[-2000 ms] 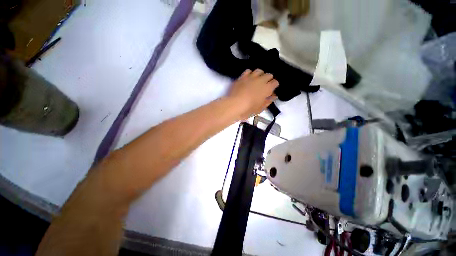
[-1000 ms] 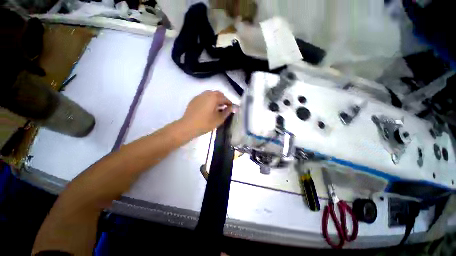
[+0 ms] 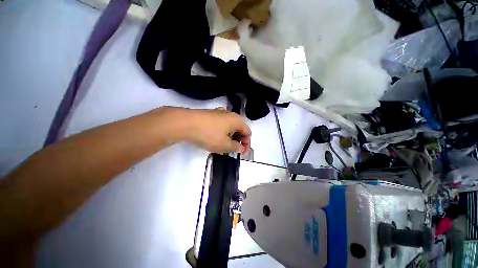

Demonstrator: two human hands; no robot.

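A flat black fabric strip (image 3: 216, 209) lies lengthwise beside the presser foot area (image 3: 236, 205) of the white sewing machine (image 3: 288, 217) and runs off the bottom edge. My left hand (image 3: 226, 132) is bare and reaches in from the left, just behind the strip's far end. Its thumb and fingertips are pinched together near a thin dark piece at the strip's end; whether they grip it is hard to tell. Looped black fabric (image 3: 194, 86) lies behind my hand. My right hand is not in view.
A purple-grey strip (image 3: 84, 68) crosses the table at the left. A white paper slip (image 3: 296, 74) and a translucent white sheet (image 3: 325, 47) lie at the back. Cluttered fabric and bags (image 3: 419, 162) fill the right side.
The view has shifted, so the machine head sits lower and the scissors and screwdriver are out of the picture. My left hand stays near the strip's far end, fingers still pinched.
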